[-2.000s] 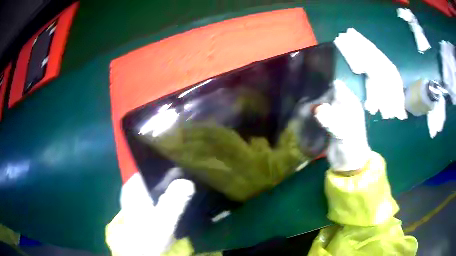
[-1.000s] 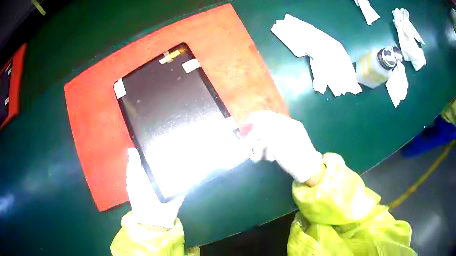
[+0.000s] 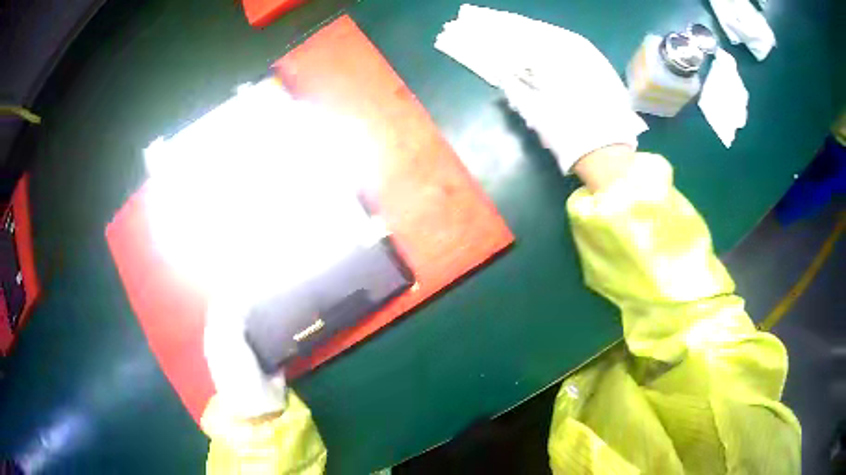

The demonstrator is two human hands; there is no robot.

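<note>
The LCD panel [image 3: 329, 301] lies back side up on the red foam pad [image 3: 455, 209]. A strong white glare hides its upper part; its dark lower end shows a small gold patch. My left hand [image 3: 237, 357], in a white glove, holds the panel's lower left edge; its fingers blur into the glare. My right hand [image 3: 589, 116], also in a white glove, is away from the panel, over the white wipe [image 3: 492, 42] right of the pad. Glove and wipe blend together, so I cannot tell whether the fingers are closed on it.
A squarish pump bottle [image 3: 663, 74] stands right of my right hand. More white wipes [image 3: 725, 97] lie beside and behind it on the green worktop [image 3: 519, 315]. Another red pad with a dark panel [image 3: 14, 264] shows at the left edge. A blue object [image 3: 812, 190] is at the far right.
My right hand has left the panel's right edge and moved up and right to the wipe. My left hand remains at the panel's lower left. The view has shifted, and glare now covers the panel's upper part.
</note>
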